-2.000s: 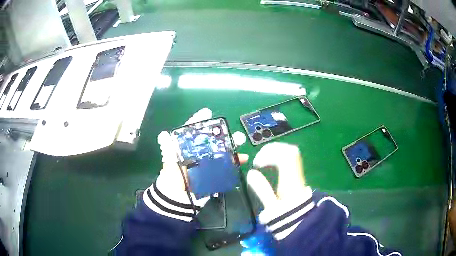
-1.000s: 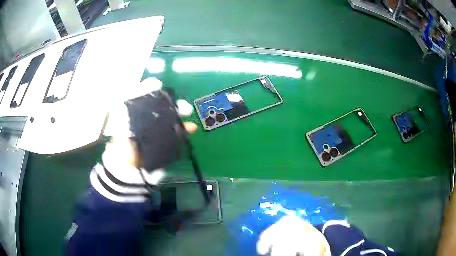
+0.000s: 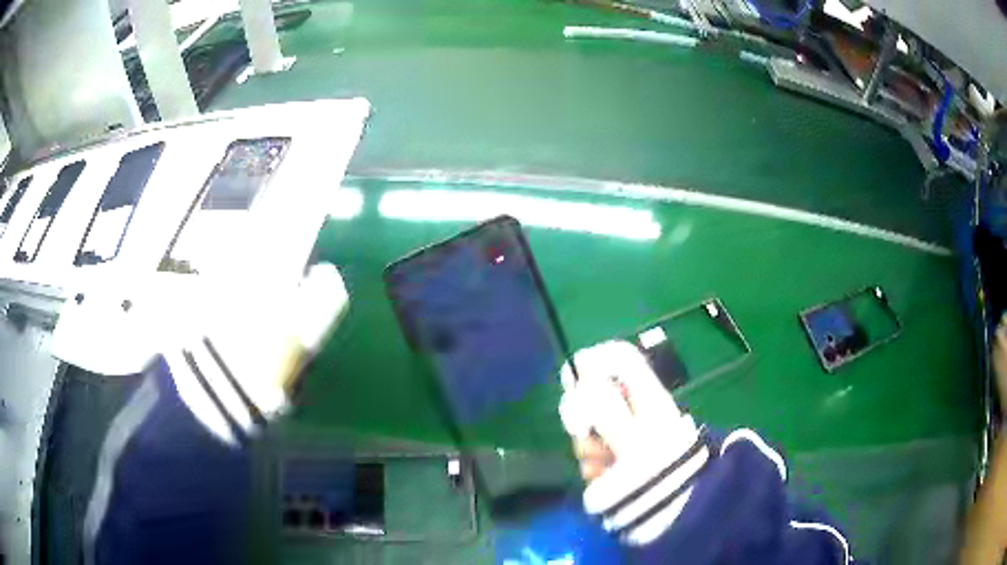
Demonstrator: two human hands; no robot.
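Observation:
A dark phone frame [image 3: 475, 320] with a blue-black sheet across its upper part is held tilted in mid-air. My right hand [image 3: 629, 419], in white covering, grips its right edge. My left hand [image 3: 260, 348] is left of it, over the lower edge of the white fixture plate [image 3: 320, 166], slightly blurred, with fingers apart and nothing visible in it. Another frame [image 3: 337, 497] lies flat on the near green strip. Glossy blue film [image 3: 541, 546] shows at the bottom edge, partly cut off. A frame [image 3: 712, 359] on the belt is partly hidden by my right hand.
A further frame [image 3: 834, 331] lies farther right on the green belt. The fixture plate at left holds several dark units [image 3: 237, 177] in slots. A metal rail [image 3: 773, 215] crosses behind. Cables and equipment [image 3: 872, 66] stand at upper right, with part of a person's arm [image 3: 990, 497] at the right edge.
A second ago my left hand held a dark frame and my right hand was at the blue film. Now my right hand holds a frame and my left is empty. The view has shifted.

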